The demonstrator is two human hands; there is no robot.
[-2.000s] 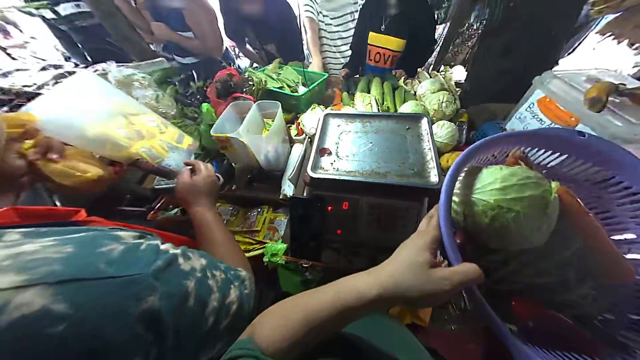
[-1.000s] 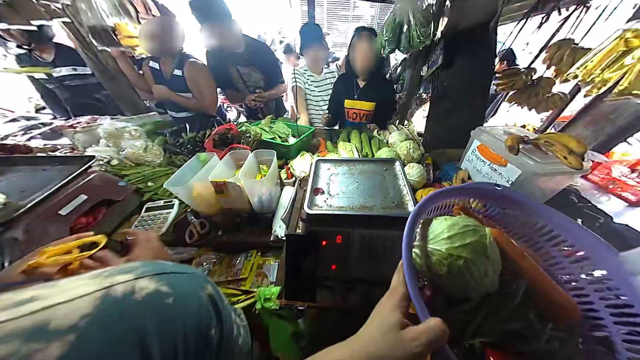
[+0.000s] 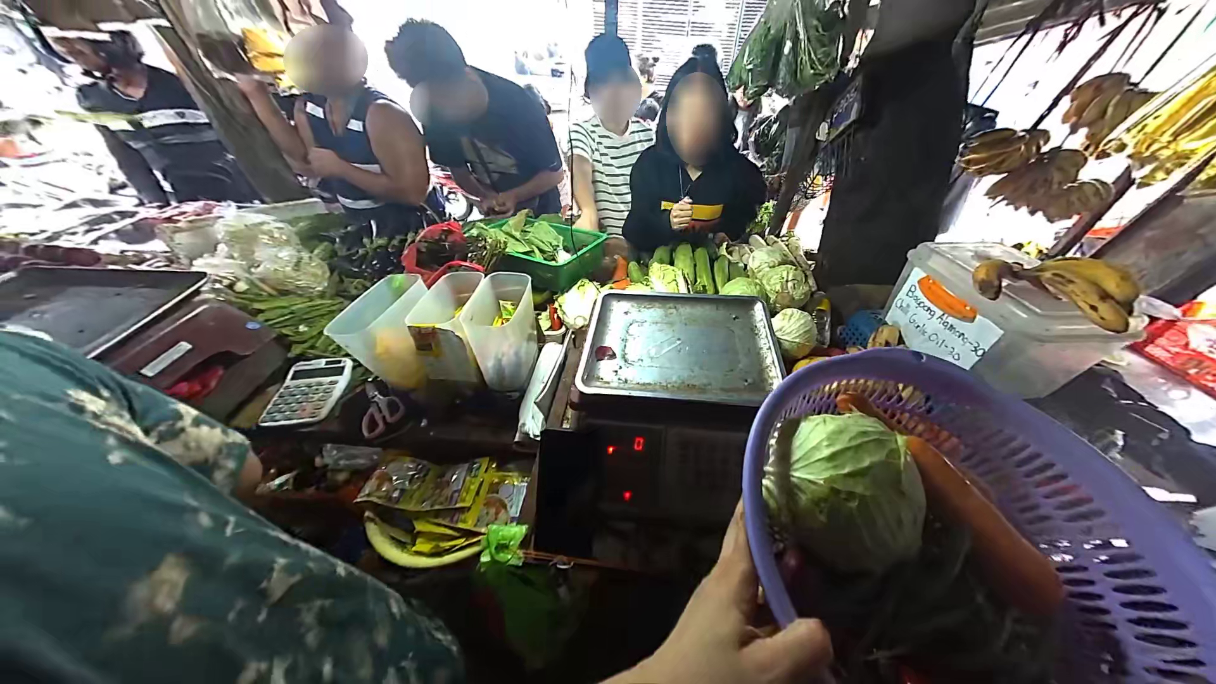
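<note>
My left hand [image 3: 736, 622] grips the left rim of a purple perforated plastic basket [image 3: 912, 361], its thumb bent near the rim. In the basket lie a green cabbage [image 3: 845, 494], a long orange-brown vegetable [image 3: 983, 532] on its right, and darker contents that are hard to make out. My right hand is out of view. Left of and behind the basket stands a digital scale with a bare metal tray [image 3: 679, 347]; its red display [image 3: 632, 445] is lit below the tray.
A co-worker's teal sleeve [image 3: 171, 560] fills the lower left. Beyond it are a calculator [image 3: 306, 391], scissors [image 3: 382, 410] and upright plastic containers [image 3: 499, 332]. Vegetables [image 3: 703, 269] lie behind the scale, several people facing them. A lidded bin [image 3: 1007, 323] with bananas [image 3: 1083, 285] stands right.
The co-worker's hand has left view at the left; two seconds ago a tilted plastic container was beside it. My left hand stays on the basket rim. The view has tilted up.
</note>
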